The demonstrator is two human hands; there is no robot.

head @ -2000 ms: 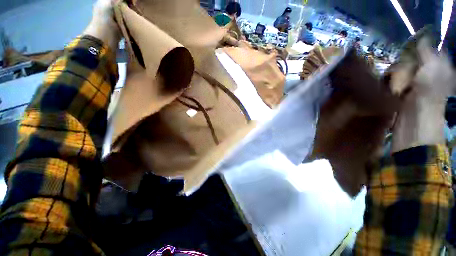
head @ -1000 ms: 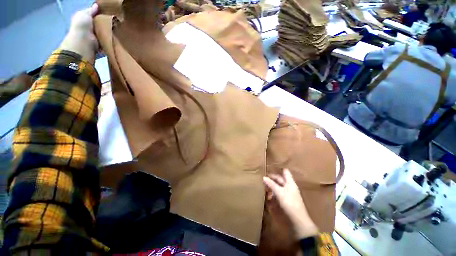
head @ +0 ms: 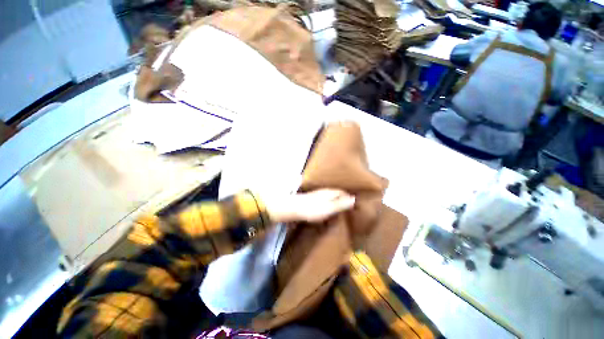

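Observation:
A brown panel [head: 311, 265] lies bunched and folded in front of me at the white table's edge. White backing sheets [head: 265, 132] spread beside it on the left and behind. My left hand [head: 316, 204] reaches across from the left, its fingers stretched over a brown fold. The hand is blurred, so whether it grips the cloth cannot be told. My right sleeve comes up from the lower right to the panel; the right hand is hidden at the brown cloth.
A white sewing machine [head: 523, 218] stands at the right on the white table [head: 430, 159]. Tan cardboard [head: 99, 192] lies at the left on a metal surface. A heap of brown pieces [head: 265, 40] and a brown stack [head: 364, 33] are behind. A person [head: 503, 86] sits at the upper right.
My left hand has come from the upper left to the middle. The large brown panel is turned and bunched, exposing white backing and cardboard. My right hand has become hidden.

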